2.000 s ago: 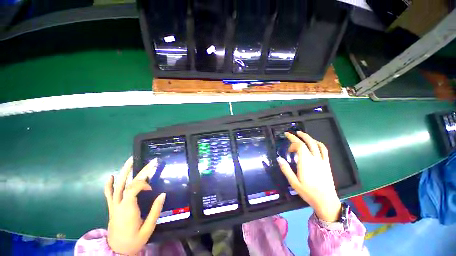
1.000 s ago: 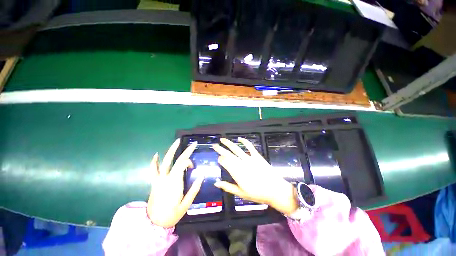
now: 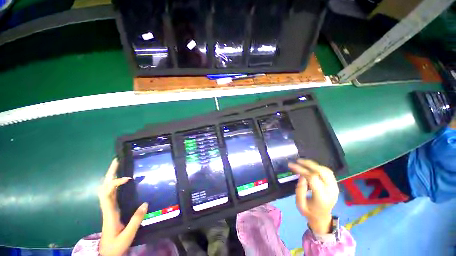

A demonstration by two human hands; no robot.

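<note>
A black phone tray (image 3: 324,135) holds several smartphones side by side, with its rightmost slot empty. The leftmost smartphone (image 3: 154,175) and the third (image 3: 245,155) show dark screens with green and red blocks at the bottom. The second smartphone (image 3: 204,172) shows green and white text rows. My left hand (image 3: 116,207) is at the tray's left edge, fingers apart, thumb over the leftmost phone's lower left corner. My right hand (image 3: 316,192) has its fingertips over the lower right side of the fourth smartphone (image 3: 278,142) and holds nothing.
A raised rear tray (image 3: 220,70) with dark phones stands behind on a wooden board (image 3: 172,83). A blue and white pen (image 3: 235,77) lies on the board. Another phone tray (image 3: 431,110) is at the far right. A grey metal bar (image 3: 395,42) slants at the upper right.
My right hand has moved from over the second phone rightward to the fourth phone's lower edge. Green blocks now show on the first, third and fourth phones. The camera view has shifted.
</note>
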